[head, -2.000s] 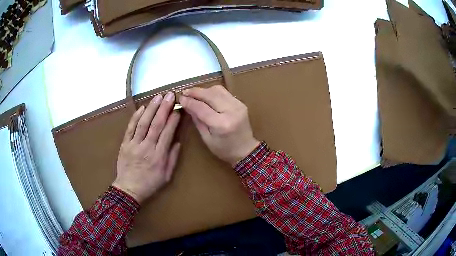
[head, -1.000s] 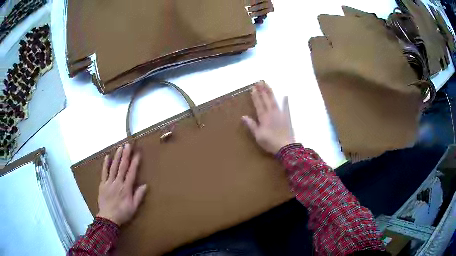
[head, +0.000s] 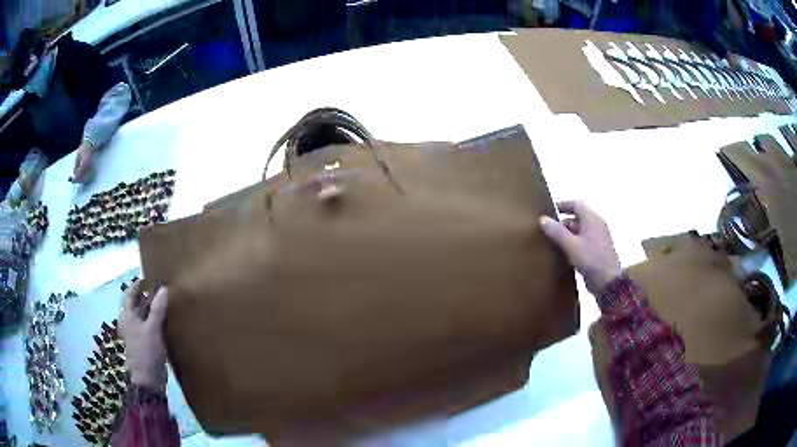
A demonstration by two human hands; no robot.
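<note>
A large brown outer panel [head: 367, 288] is held up by its two side edges, blurred by motion. My left hand [head: 145, 336] pinches its left edge, thumb in front. My right hand [head: 587, 244] grips its right edge, thumb on the front face. A small gold closure piece [head: 329, 187] shows near the top centre, between the ends of the arched brown handle [head: 288, 144]. Behind the panel, more brown layers and several handles show; I cannot tell whether the panel touches them.
Rows of small gold and dark closure pieces [head: 122, 209] lie at left on grey sheets. A stack of outer panels [head: 699, 323] lies at right. A brown sheet [head: 559, 74] with white curved pieces lies at the back right. A person [head: 70, 96] is at the back left.
The view has lifted and shows more of the table. The panel went from lying flat under my spread hands to being held by its sides, further forward. Both hands closed on its edges.
</note>
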